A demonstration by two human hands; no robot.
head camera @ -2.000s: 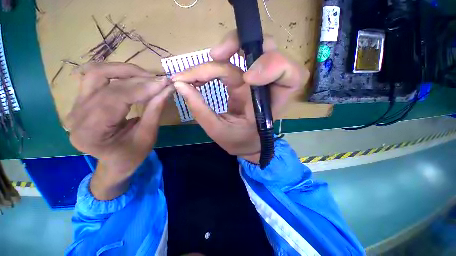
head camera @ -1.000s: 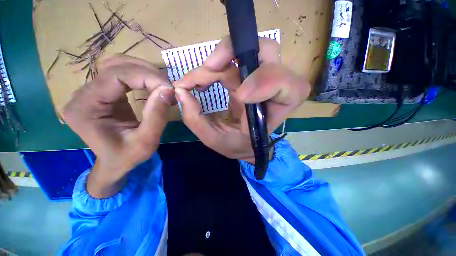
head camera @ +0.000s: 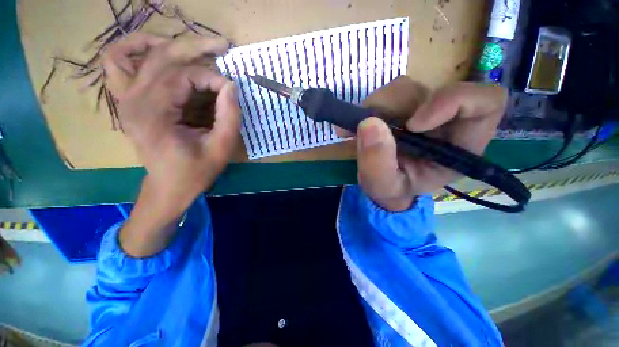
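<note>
The white striped panel (head camera: 319, 81) lies flat on the tan cardboard. My right hand (head camera: 427, 135) grips the black soldering iron (head camera: 353, 115) like a pen. Its metal tip points left, over the panel's upper left part; contact cannot be told. My left hand (head camera: 176, 108) is at the panel's left edge, its index fingertip at the upper left corner and its thumb apart, lower down. Whether a thin wire is under its fingers cannot be told. Thin dark wire leads (head camera: 112, 41) lie in a loose tangle beyond my left hand, which partly covers them.
The cardboard sheet (head camera: 74, 139) lies on a green bench top (head camera: 271, 177). At right are a speckled tray (head camera: 526, 108), a metal-rimmed box (head camera: 548, 61) with yellowish inside, a white label and black cords. A blue object (head camera: 81, 230) is below the bench edge at left.
My hands have parted from their fingertip pinch. The iron has swung from upright to pointing left over the panel, which now shows much more. The view has shifted slightly.
</note>
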